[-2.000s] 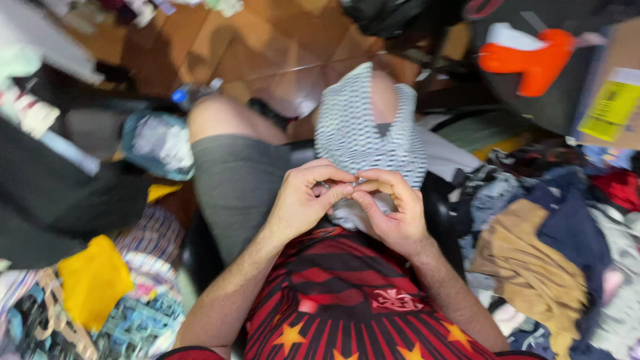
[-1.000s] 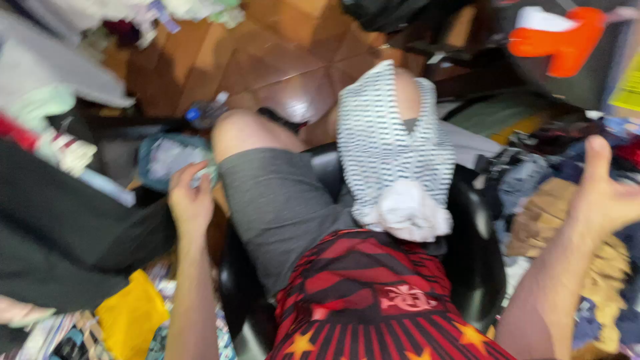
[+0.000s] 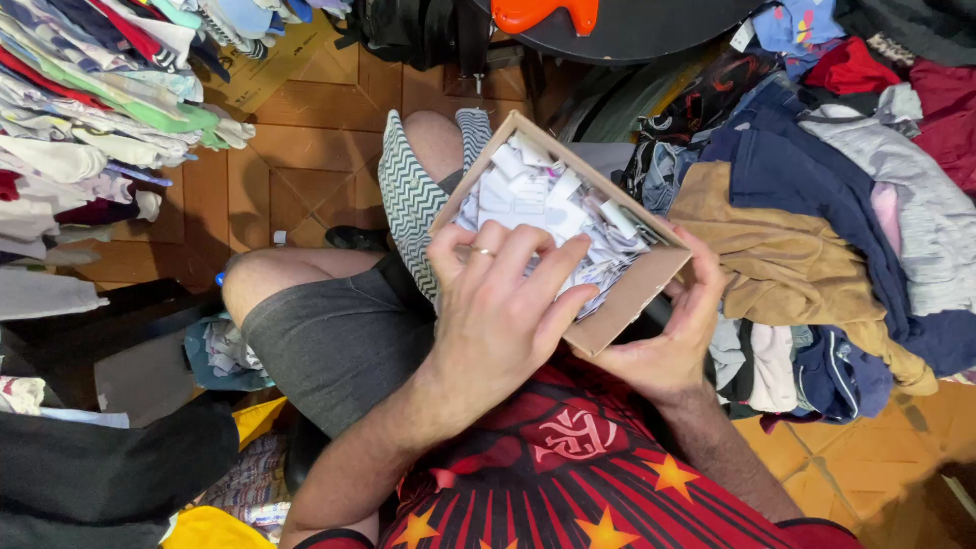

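A cardboard box [image 3: 621, 301] full of small white paper tags [image 3: 526, 194] is tilted over my lap. My right hand [image 3: 679, 328] grips its near right corner, thumb below and fingers along the side. Spread over the tags is my left hand [image 3: 503, 290], with a ring on one finger; its fingertips reach inside the box, and whether they pinch a tag cannot be told. A zigzag-patterned cloth garment [image 3: 412, 198] lies over my leg, partly hidden behind the box.
Folded clothes, among them a brown garment [image 3: 778, 244], are piled at the right. Baby-size clothes [image 3: 84, 114] fill the upper left. A round black table [image 3: 633, 34] bears an orange object [image 3: 545, 14]. A blue-green container [image 3: 221, 354] stands left of my knee.
The cardboard box is now in my right hand over my lap. One second ago my hands were apart, the right over the clothes pile, the left near the blue-green container.
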